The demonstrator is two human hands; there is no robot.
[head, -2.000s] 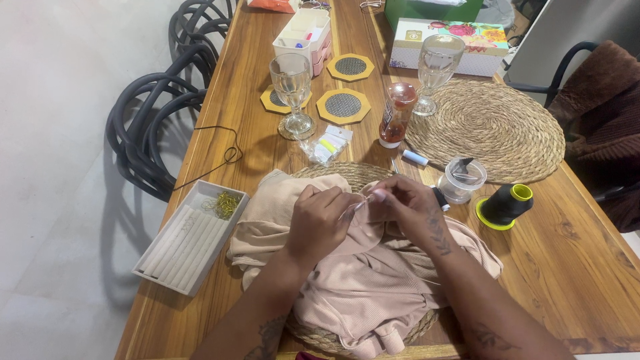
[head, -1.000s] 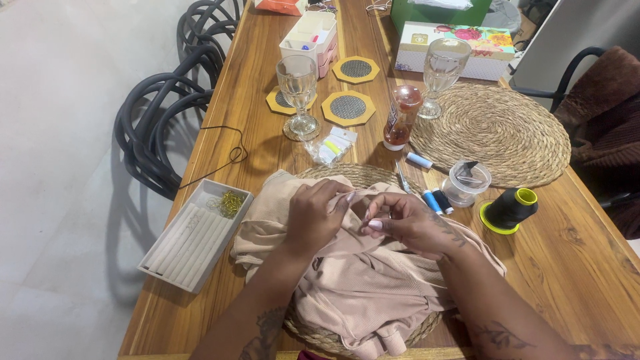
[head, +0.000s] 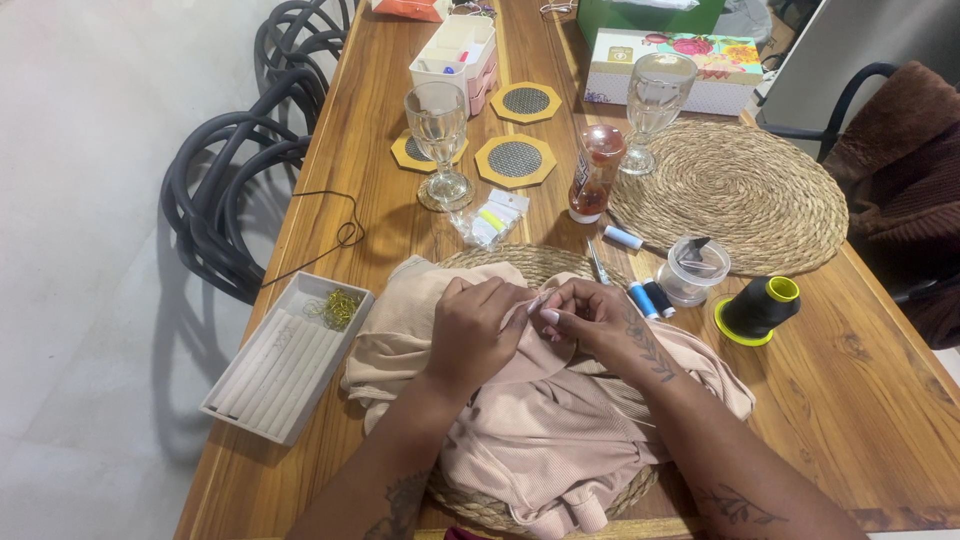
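Observation:
A beige ribbed fabric garment point(head: 555, 427) lies bunched on a round woven placemat point(head: 525, 259). My left hand point(head: 480, 330) pinches a raised fold of it between thumb and fingers. Against that fold, my right hand point(head: 585, 315) has its thumb and fingertips close together; whether they hold a needle cannot be seen. Beyond my right hand lie small scissors point(head: 598, 261), a blue thread spool point(head: 643, 300), a dark spool point(head: 660, 298) and a pale blue spool point(head: 622, 238). A clear round tub point(head: 694, 274) and a large black thread cone point(head: 759, 309) stand to the right.
At left sits a grey tray point(head: 289, 360) with gold-coloured pins or chain. Farther back are two glass goblets point(head: 437, 135) point(head: 658, 97), a red-tinted bottle point(head: 596, 172), octagonal coasters point(head: 516, 160), a plastic packet point(head: 491, 217), a sectioned box point(head: 457, 60) and another woven placemat point(head: 735, 195).
My right hand was a little apart from my left one second ago; now its fingertips are back at the fold beside my left fingers. My left hand still holds the fabric.

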